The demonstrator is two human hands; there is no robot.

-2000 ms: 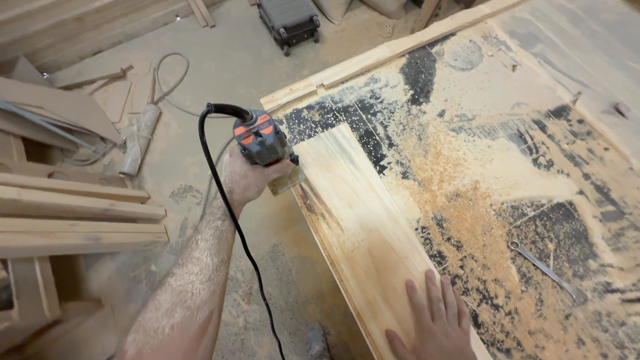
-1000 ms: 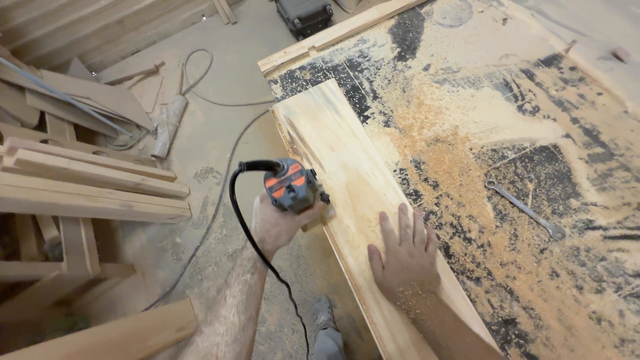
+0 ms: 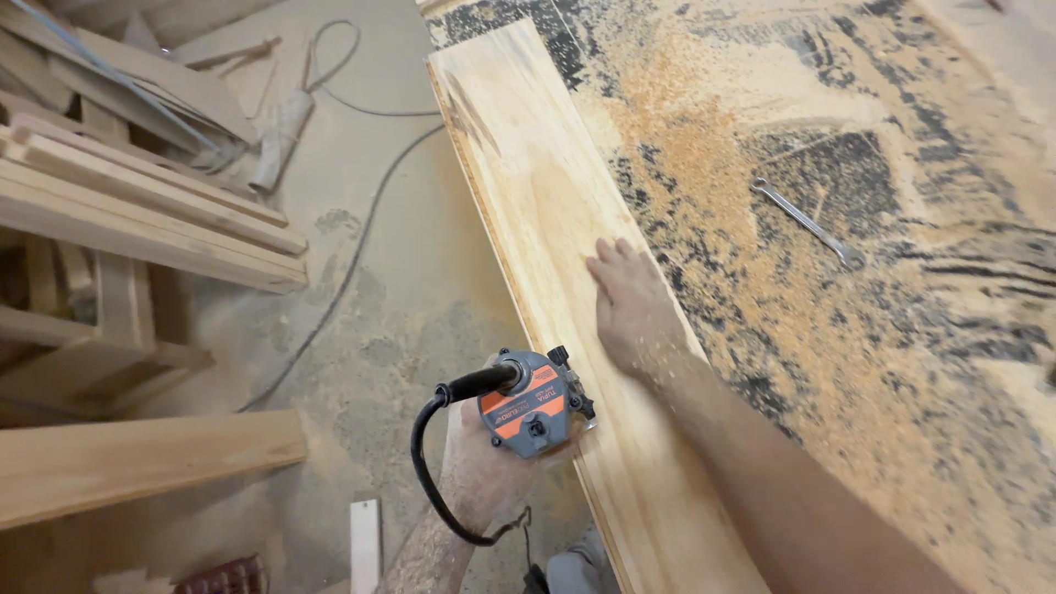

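My left hand [image 3: 487, 445] is wrapped around a grey and orange trim router [image 3: 532, 404], whose body covers most of the fingers. The router sits at the left edge of a long pale wooden board [image 3: 553, 190], and its black cord loops down beside my forearm. Flat on the board's upper face, up and to the right of the router, rests my right hand [image 3: 639, 309], dusted with wood shavings. The board lies along the left side of a dark worktable [image 3: 850, 173] strewn with sawdust. The router bit is hidden from view.
A combination wrench [image 3: 807, 223] lies on the table to the right. Stacked timber [image 3: 157, 214] and another plank [image 3: 148, 462] stand at the left. A grey cable [image 3: 351, 264] snakes over the dusty floor. A shoe [image 3: 573, 569] shows at the bottom.
The router in my left hand has moved along the board's left edge from near its far end toward me. My right hand remains on the board. The view has shifted.
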